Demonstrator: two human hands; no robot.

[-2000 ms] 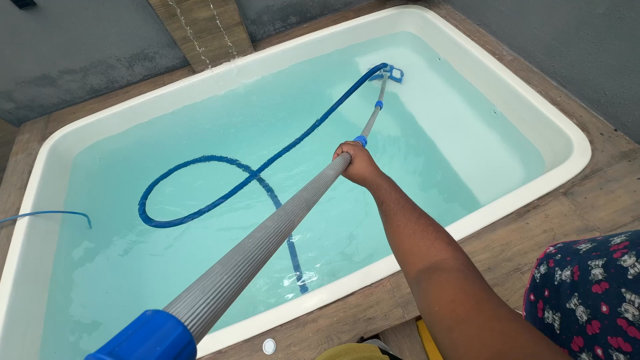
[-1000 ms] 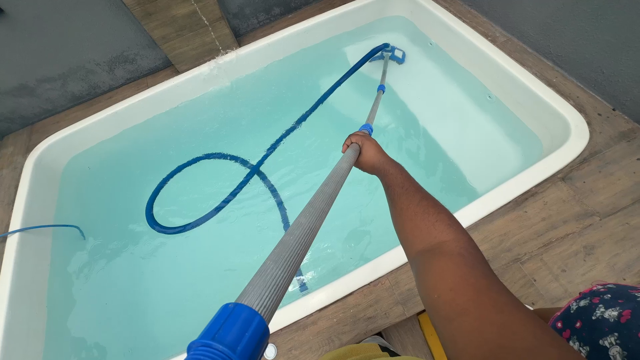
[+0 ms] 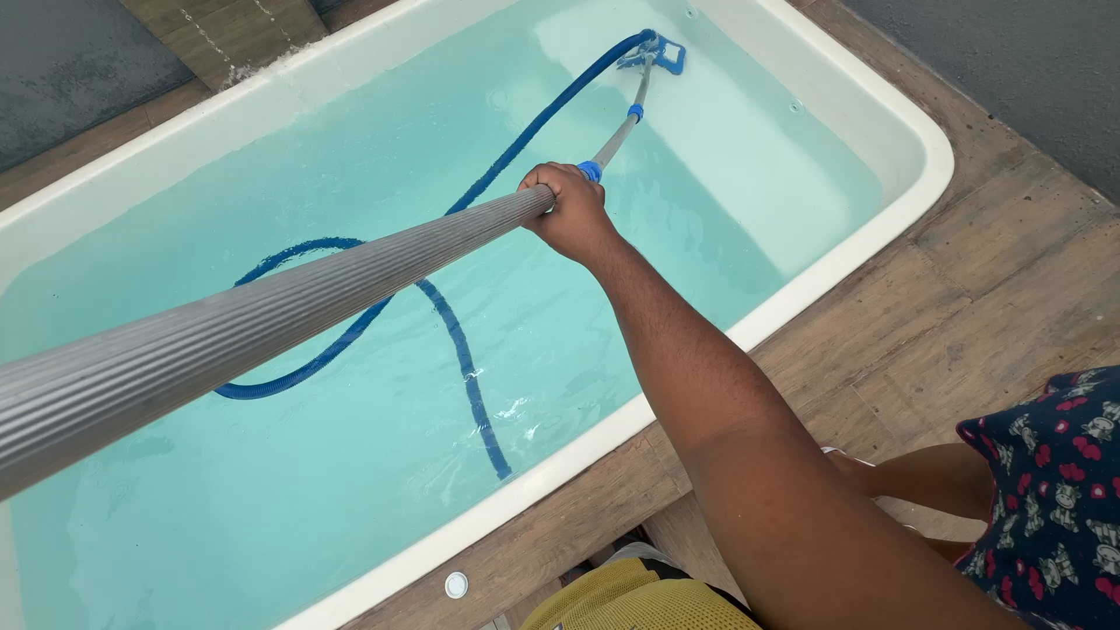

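Note:
My right hand (image 3: 567, 210) is closed around a ribbed grey telescopic pole (image 3: 289, 319), just behind its blue locking collar (image 3: 591, 171). The pole runs from the left edge of the view, across the water, to a blue pool vacuum head (image 3: 658, 54) on the pale shallow ledge at the far end. A blue corrugated hose (image 3: 529, 131) leaves the head, loops in the water under the pole and reaches toward the near side. My left hand is not in view.
The white rim (image 3: 927, 144) of the pool is bordered by wood-look decking (image 3: 1006, 262). At the right stands another person in a dark patterned garment (image 3: 1050, 490). Grey walls rise behind. A round white cap (image 3: 456, 584) lies on the near deck.
The near end of the pole has swung left, and its blue collar there has left the view. My right hand still grips the pole. More of the other person shows at the right.

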